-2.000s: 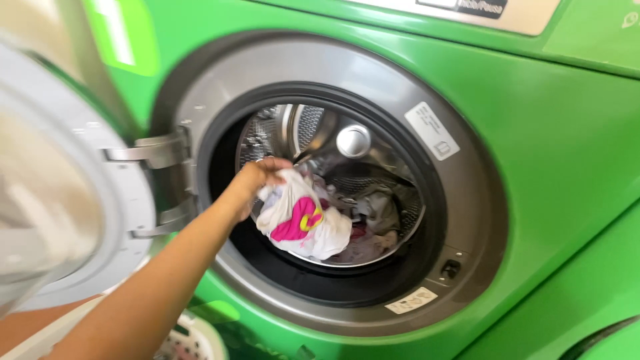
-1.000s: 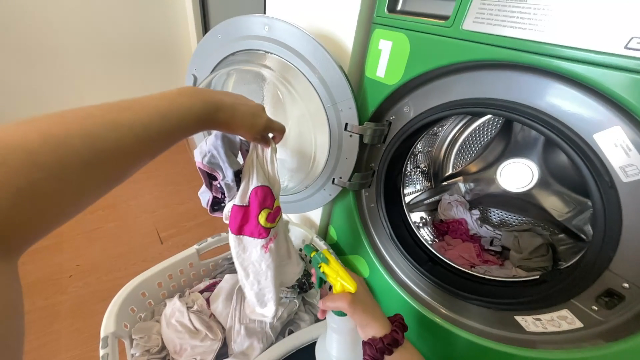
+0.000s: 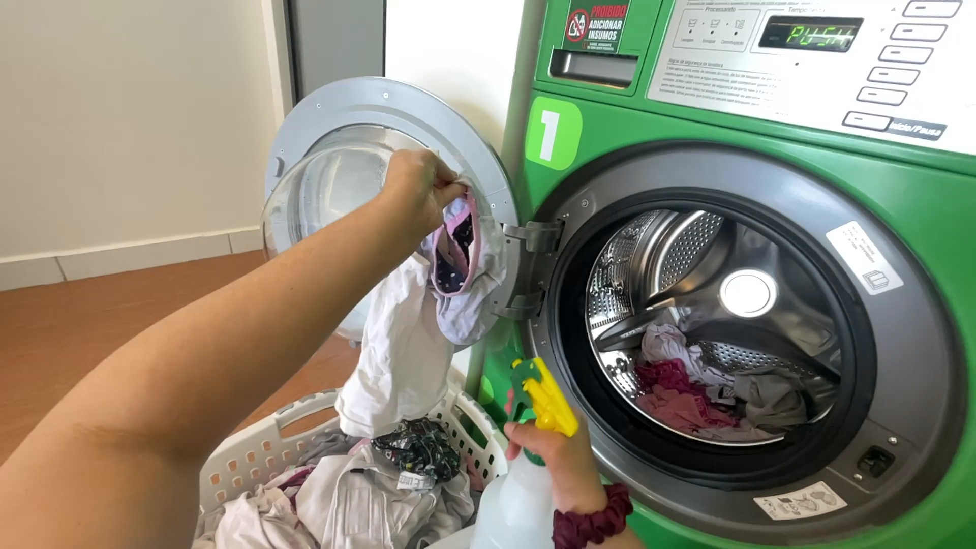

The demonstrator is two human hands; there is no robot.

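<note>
My left hand (image 3: 427, 187) pinches garments at their top edge: a white cloth garment (image 3: 404, 343) and a pale lilac one with pink trim and a dark spotted lining (image 3: 465, 297). They hang above the laundry basket, in front of the round door. My right hand (image 3: 557, 457), with a maroon scrunchie (image 3: 593, 518) at the wrist, grips a white spray bottle (image 3: 515, 507) by its neck, below its green and yellow trigger head (image 3: 545, 396). In the washing machine's steel drum (image 3: 686, 252) lie pink, gray and pale clothes (image 3: 686, 396).
The white plastic laundry basket (image 3: 267, 450) holds a heap of clothes (image 3: 366, 496) below my hands. The glass washer door (image 3: 381, 107) stands swung out to the left on its hinges (image 3: 534, 236). The green washing machine (image 3: 686, 107) has a lit display (image 3: 812, 34).
My left hand was at the drum opening with the white garment, then over the basket; now it is nearer the door hinges. My right hand and the spray bottle appear from the middle frame on.
</note>
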